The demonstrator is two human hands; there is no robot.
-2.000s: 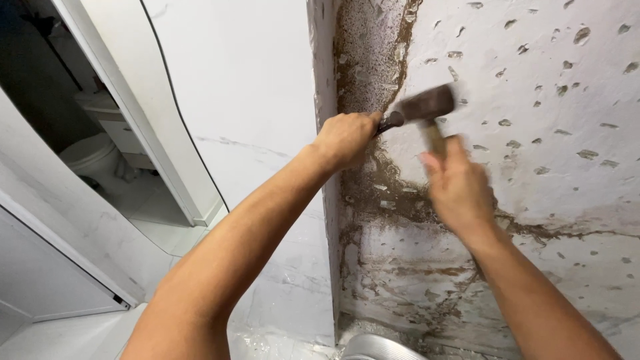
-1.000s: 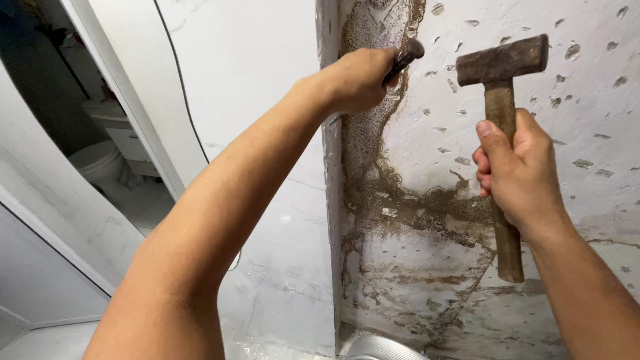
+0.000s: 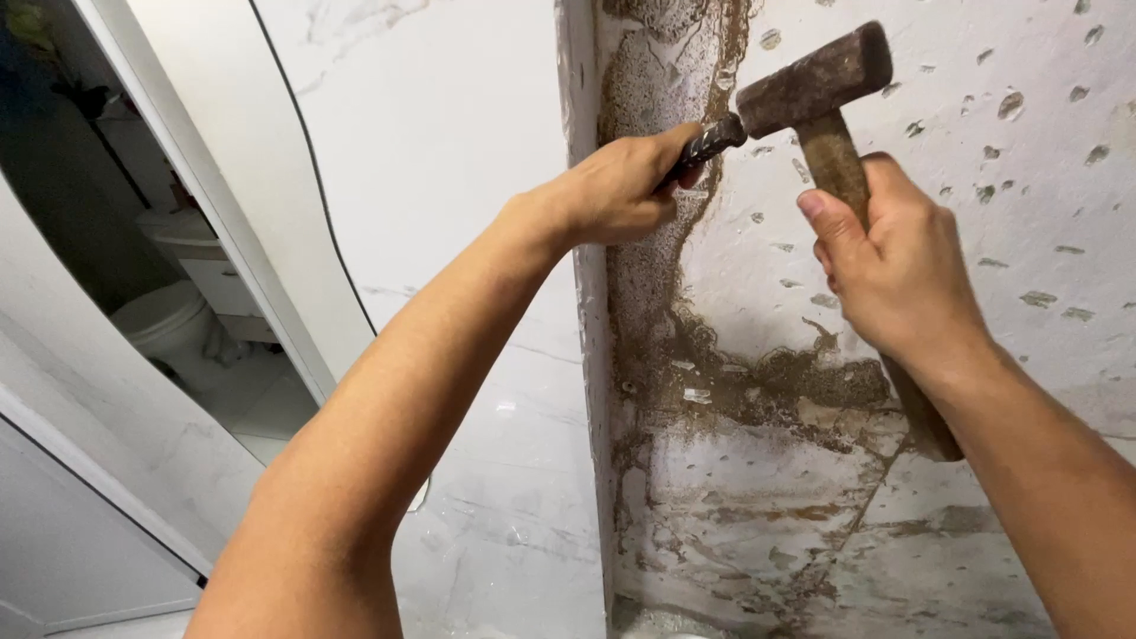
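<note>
My left hand (image 3: 628,188) is closed around a dark chisel-like hand tool (image 3: 717,140), whose butt end points up and to the right; its working end is hidden behind the hand. My right hand (image 3: 901,253) grips the wooden handle of a club hammer (image 3: 812,82). The hammer's rusty head is right beside the butt of the tool; whether they touch, I cannot tell. Behind both hands is a plaster wall (image 3: 967,213), pitted with many chipped marks. Along its left side a rough strip of exposed mortar (image 3: 652,257) runs down and spreads to the right in a brown patch.
A marble-look panel (image 3: 470,293) stands left of the wall, its chipped edge beside the mortar strip. A dark cable or seam line (image 3: 311,169) curves down it. Farther left, a doorway shows a toilet (image 3: 164,311) and a white cabinet (image 3: 222,280). Part of a pale rounded object lies at the bottom.
The hammer head, apart from the tool's butt one second ago, is now right beside it. Two seconds ago both hands were lower on the wall, with the hammer head blurred at the butt.
</note>
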